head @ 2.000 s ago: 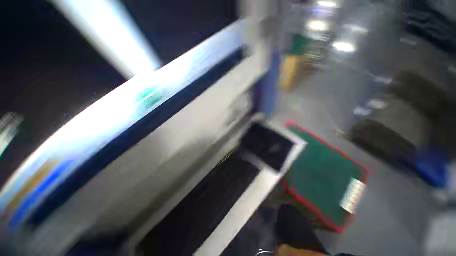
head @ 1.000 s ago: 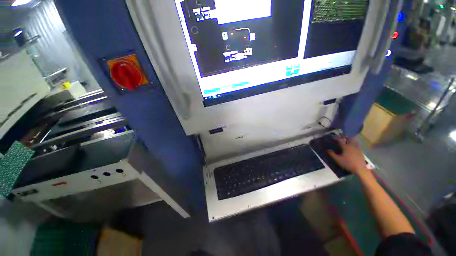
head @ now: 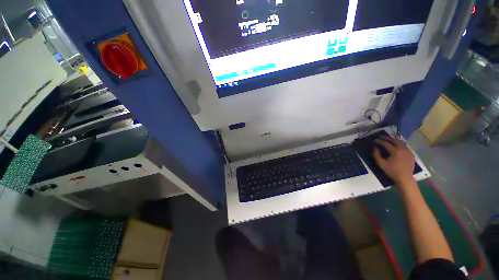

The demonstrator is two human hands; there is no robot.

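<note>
My right hand (head: pixel 396 158) rests over a small black mouse, mostly hidden under the palm and fingers, on a dark pad (head: pixel 389 176). The pad lies right of the long black keyboard (head: pixel 301 170) on the white shelf (head: pixel 290 206). Above the shelf, the lit monitor (head: pixel 306 49) shows dark image panes and a pale strip with cyan icons. My left hand is not in view. A green dotted PCB panel (head: pixel 24 164) stands tilted at the far left edge; what holds it cannot be seen.
A red rotary switch (head: pixel 119 58) sits on the blue post. The conveyor unit (head: pixel 98 158) is at left. Stacked green panels (head: pixel 82 246) and a wooden box (head: pixel 143 243) stand low left. A red-edged green mat (head: pixel 437 219) is below my right forearm. Another wooden box (head: pixel 442 120) stands right.
From the blurred earliest view, my view has swung to the monitor and keyboard shelf. Since one second ago it has shifted slightly; my right hand stays at the mouse.
</note>
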